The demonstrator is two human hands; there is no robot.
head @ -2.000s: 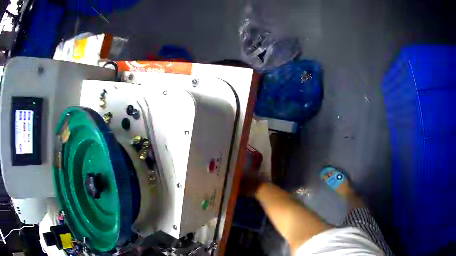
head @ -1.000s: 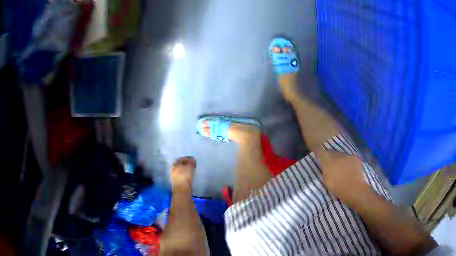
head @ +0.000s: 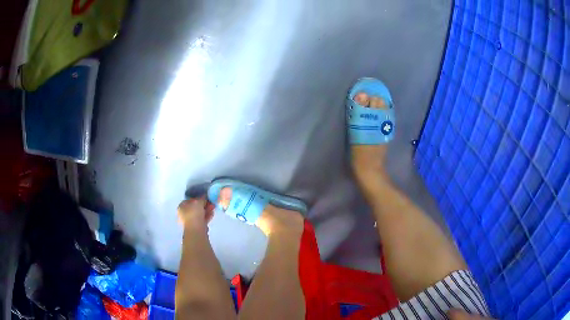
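My left hand (head: 195,212) is low over the grey floor (head: 250,106), beside the toe of a light-blue slipper (head: 240,203) on my foot. Its fingers are bent and bunched together. The fingertips are small and partly hidden, so I cannot tell if they hold anything. A dark patch shows just beyond them. My right hand (head: 465,315) is mostly cut off by the bottom edge, at my striped clothing (head: 437,300); its fingers do not show. The other light-blue slipper (head: 372,119) is flat on the floor.
A large blue gridded bin (head: 500,144) stands along the right. A red plastic stool (head: 344,284) is below, between my legs. Blue plastic bags (head: 125,284) and dark material lie at lower left. A blue panel with a pale frame (head: 59,115) and yellow-green material (head: 72,44) are at upper left.
The view has turned from the machine and green bowl to the floor. Since one second ago, my left hand has come beside the slipper, and my right hand has moved down nearly out of view.
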